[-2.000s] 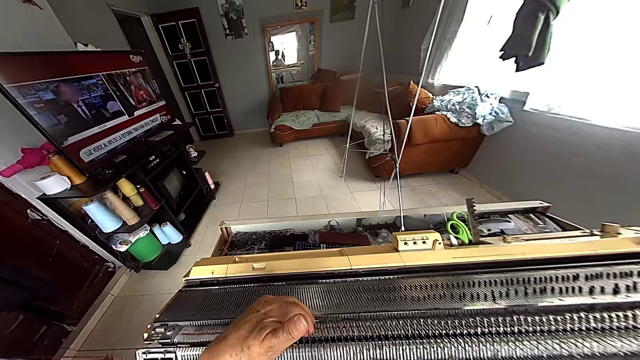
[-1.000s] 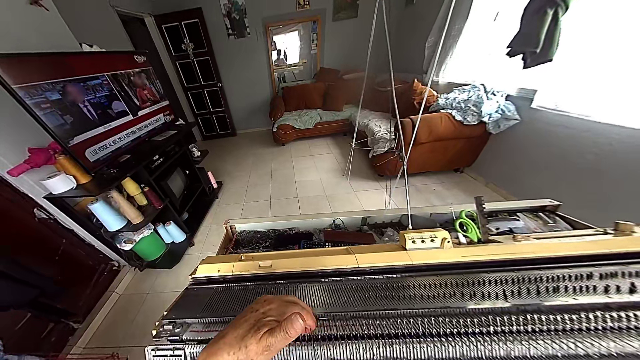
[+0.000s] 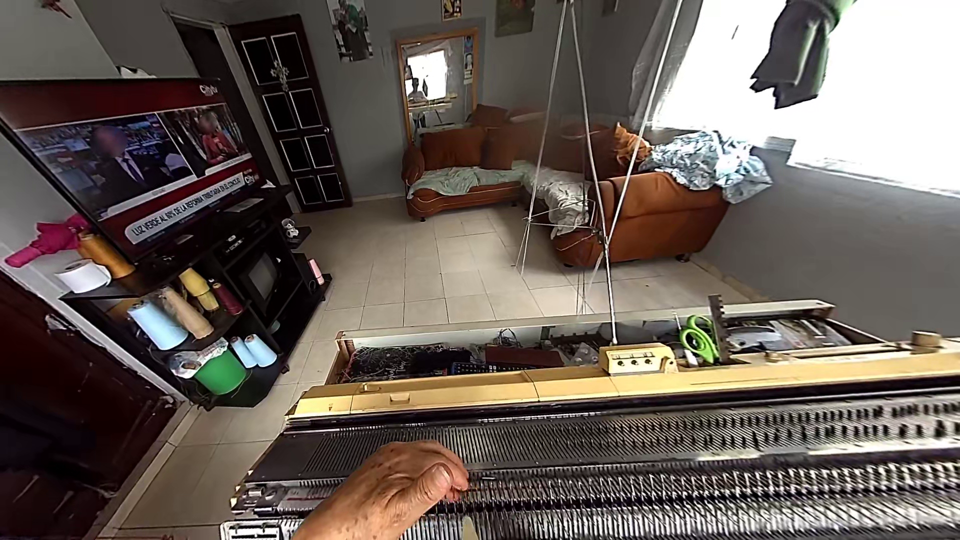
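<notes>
My left hand (image 3: 397, 491) rests on the double needle bed of a knitting machine (image 3: 585, 442), near its left end. Its fingers are bent and drawn together at the row of needles (image 3: 540, 487); whether they pinch a needle or yarn cannot be seen. A small pale tip shows just below the fingertips. Behind the bed runs the machine's cream-coloured rail (image 3: 457, 391), with a row counter (image 3: 637, 360) on it. My right hand is out of the frame.
Behind the rail, an open wooden tray (image 3: 465, 330) holds green-handled scissors (image 3: 699, 339), a toothed comb (image 3: 718, 328) and tangled items. Thin white rods or strands rise above it. Yarn cones (image 3: 157, 324) stand on a black shelf at left, by a television (image 3: 135, 161). An orange sofa (image 3: 660, 210) stands beyond.
The left hand stays at nearly the same place on the needle bed, its fingers still bent. Nothing else has plainly moved.
</notes>
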